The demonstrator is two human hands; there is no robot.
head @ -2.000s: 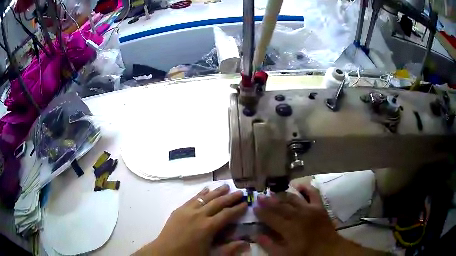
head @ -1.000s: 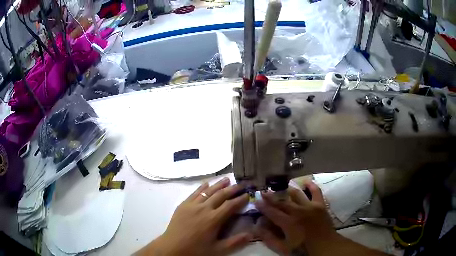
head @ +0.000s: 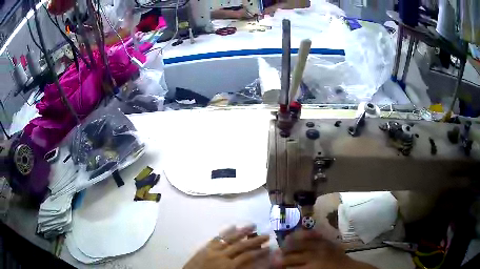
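Note:
The beige-grey sewing machine head (head: 337, 157) comes in from the right. Under its presser foot (head: 283, 214) a small part of a white piece (head: 289, 223) shows, brightly lit. My left hand (head: 231, 251), blurred, is low in front of the needle area, fingers spread. My right hand (head: 316, 252), also blurred, is just right of it, below the machine head. What either hand touches cannot be told. A large white panel (head: 210, 152) with a dark label (head: 223, 173) lies behind, left of the head. Loose dark and yellow labels (head: 147, 184) lie further left.
White rounded panels (head: 113, 223) and a layered white pile (head: 55, 213) lie at left, beside a clear bag (head: 105, 144). White pieces (head: 368, 215) lie right of the needle. Yellow-handled scissors (head: 431, 255) lie at lower right. Another person's arm (head: 231, 11) shows at the top.
The view has tilted up and shifted left, so things sit lower and further right. My hands have drawn back from the needle toward me, uncovering the presser foot area.

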